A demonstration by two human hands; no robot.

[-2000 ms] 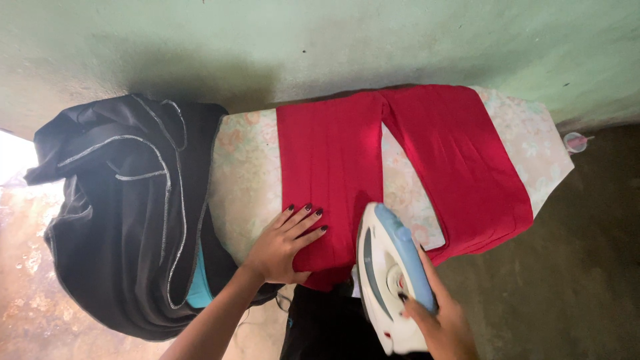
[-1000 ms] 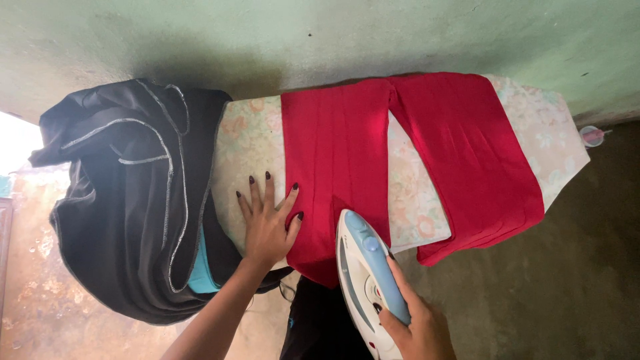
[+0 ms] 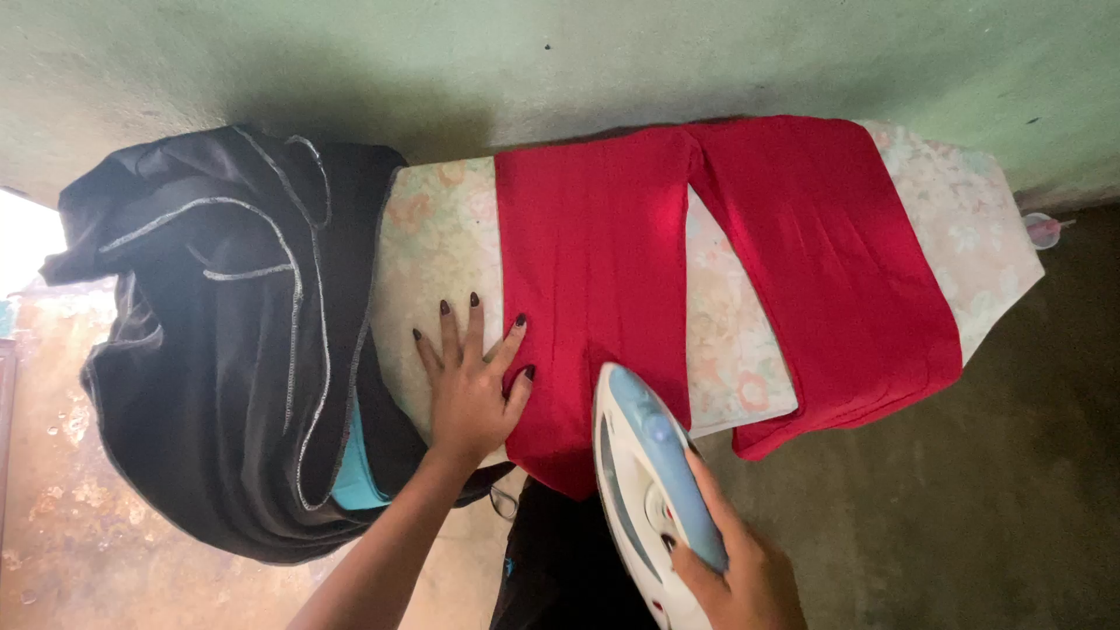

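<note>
Red trousers or a similar two-legged red garment (image 3: 604, 236) lies across a floral ironing board (image 3: 437, 219), its two parts spread apart with the board's cover showing between them. My left hand (image 3: 472, 385) rests with fingers spread at the left edge of the red cloth, partly on the cover and partly on the cloth. My right hand (image 3: 744, 560) grips the handle of a white and blue clothes iron (image 3: 643, 490). The iron's tip lies over the near edge of the left red part; its soleplate is hidden.
A black garment (image 3: 227, 350) with pale seams is heaped over the board's left end, with a turquoise cloth (image 3: 354, 472) beneath it. A green wall (image 3: 560, 61) runs along the far side. A small clear cup-like object (image 3: 1041, 229) is beyond the board's right end.
My left hand has shifted left, from lying mostly on the red cloth to lying partly on the floral cover. The iron stays in my right hand near the cloth's near edge.
</note>
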